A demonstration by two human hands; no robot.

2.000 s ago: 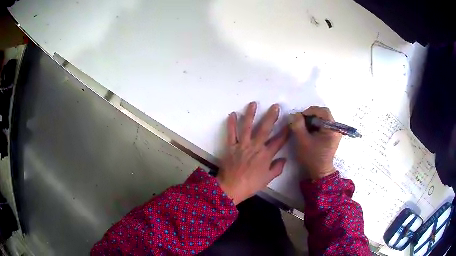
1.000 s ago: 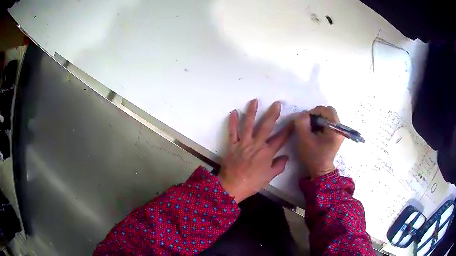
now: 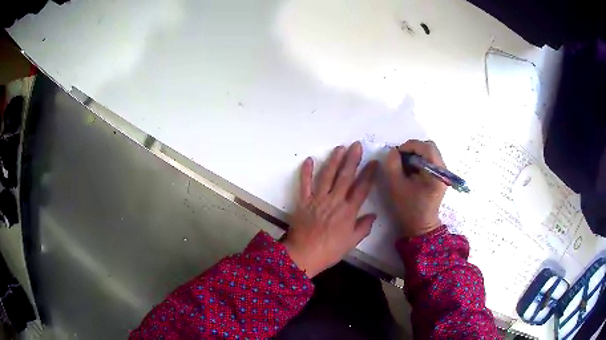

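Observation:
My right hand (image 3: pixel 417 189) grips a slim dark pen (image 3: pixel 435 172) with a clear end, its tip down at the white table cover (image 3: pixel 219 86). Faint small marks (image 3: pixel 379 142) show on the white surface just left of the pen tip. My left hand (image 3: pixel 330 209) lies flat on the surface beside it, fingers spread, holding nothing. Both sleeves are red with small blue dots.
Handwriting and outlines cover the white surface at right. A small cutting die (image 3: pixel 543 296) and a large cutting die (image 3: pixel 583 299) lie at the lower right. Dark fabric (image 3: pixel 577 119) borders the right side. The grey floor (image 3: pixel 126 219) shows at left.
Faint marks now show left of the pen tip, and the left index finger has drawn back from my right hand. The view has shifted slightly.

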